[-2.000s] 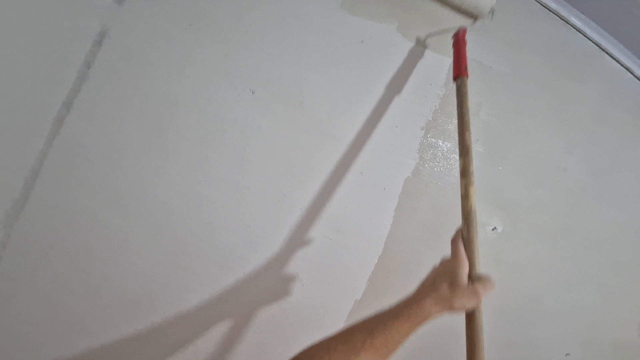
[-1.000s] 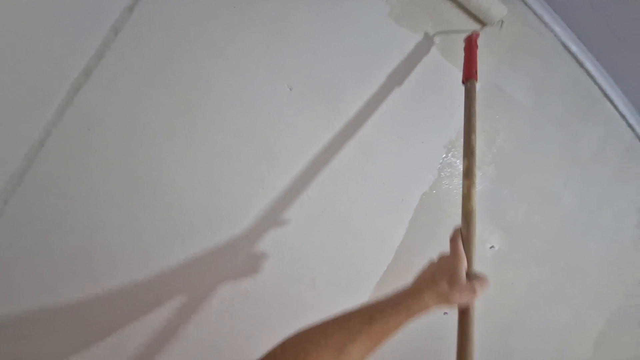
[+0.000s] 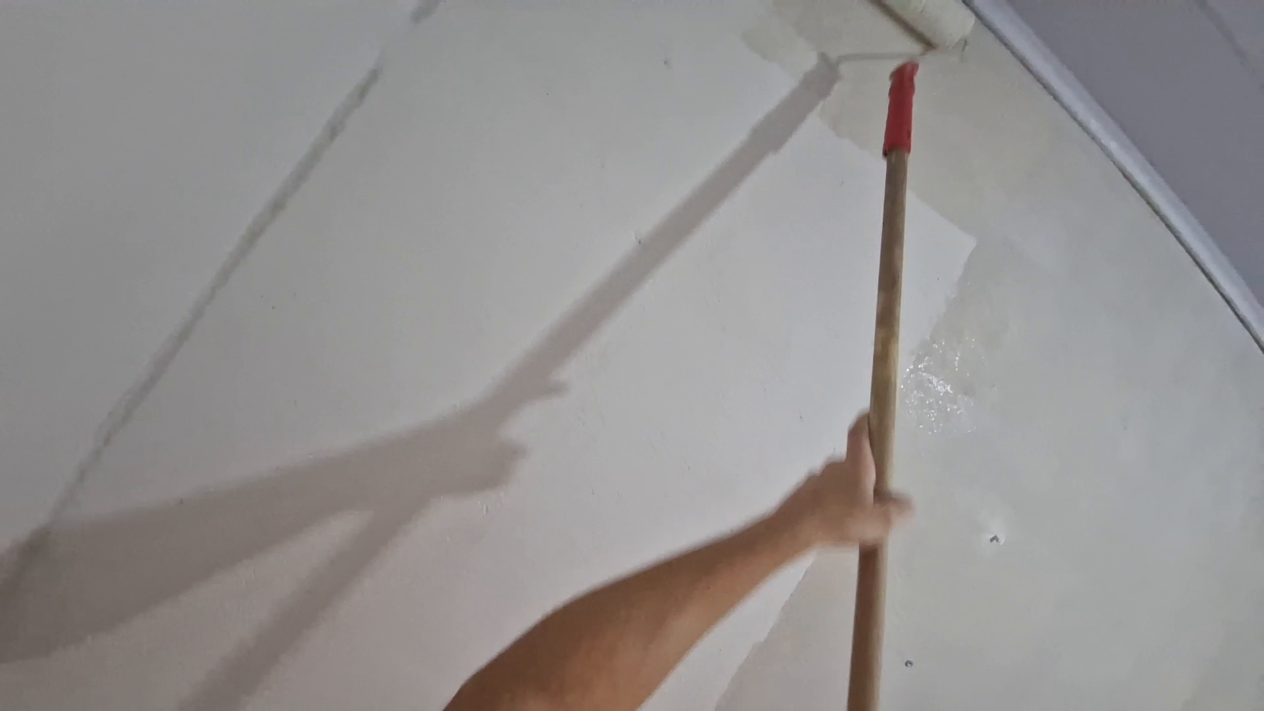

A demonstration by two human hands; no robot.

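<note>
My left hand (image 3: 851,499) is closed around the wooden pole (image 3: 889,296) of a paint roller, thumb pointing up along it. A red plastic sleeve (image 3: 900,109) tops the pole, and a thin metal frame runs from there to the pale roller cover (image 3: 938,18), partly cut off by the top edge. The roller is at the wall (image 3: 592,326), close to the edge trim. Darker, damp-looking coating (image 3: 1066,395) covers the right side, with a glossy patch (image 3: 943,385) beside the pole. The pole's lower end is out of frame. My right hand is not in view.
A pale trim strip (image 3: 1126,163) runs diagonally at upper right, bordering a greyish-purple surface (image 3: 1185,109). A rough line (image 3: 237,257) crosses the wall at left. Shadows of the arm and pole fall across the wall. Small marks dot the lower right.
The roller has moved up the wall, farther from the glossy patch and closer to the trim. My left hand still grips the pole. The view has shifted somewhat.
</note>
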